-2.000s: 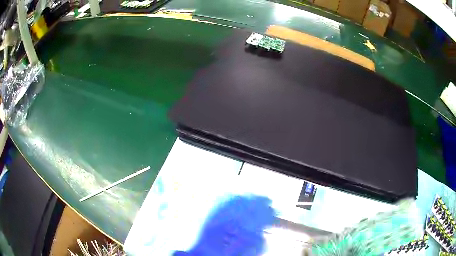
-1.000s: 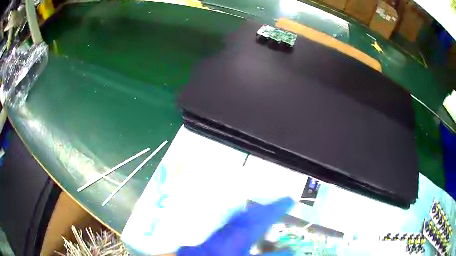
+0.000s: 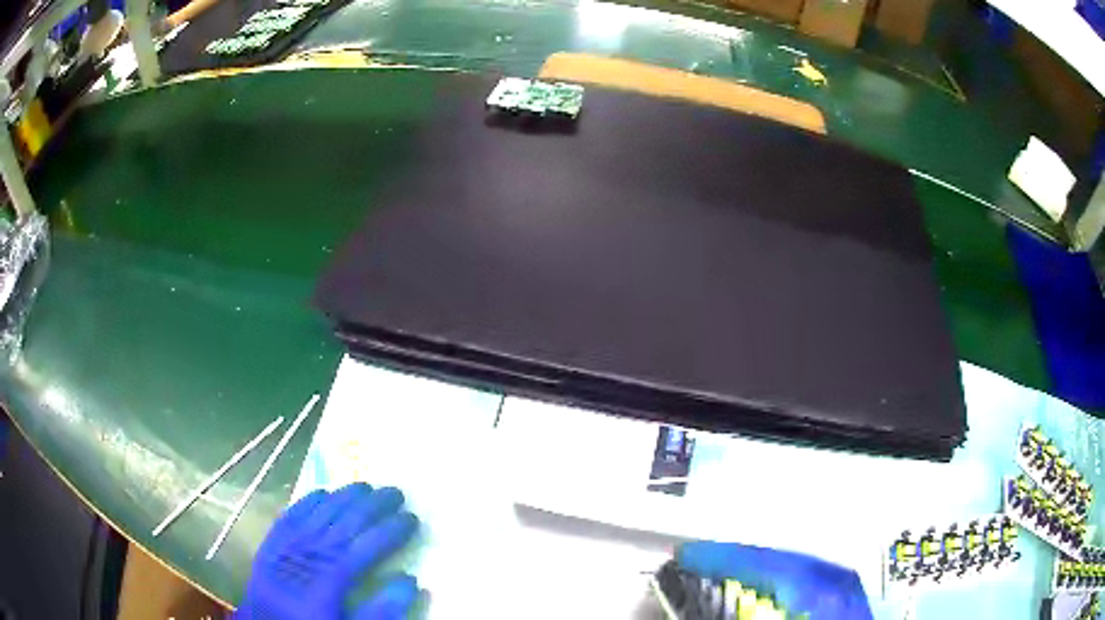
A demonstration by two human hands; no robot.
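My left hand [image 3: 333, 557], in a blue glove, is at the lower left over the pale printed sheet, fingers apart, with nothing seen in it. My right hand [image 3: 782, 584], also gloved in blue, is cut off by the bottom edge. It holds a strip of joined boards [image 3: 727, 601] with yellow and black parts. Both are partly over a bright whitish plate. More board strips [image 3: 957, 551] lie parts up to the right of my right hand. A single green-and-white board [image 3: 533, 99] lies at the far edge of the black foam stack [image 3: 679, 267].
Two thin pale edge strips [image 3: 261, 478] lie on the green bench [image 3: 170, 303] at left. A small dark display [image 3: 673, 458] sits before the foam. Boards on black [image 3: 273, 27] are at far upper left. A blue bin [image 3: 1054, 309] stands at right, crumpled clear plastic at left edge.
My left hand has moved left from near the plate. A second strip has appeared beside the first since the oldest frame. My right hand now shows, holding boards parts up. The view has shifted.
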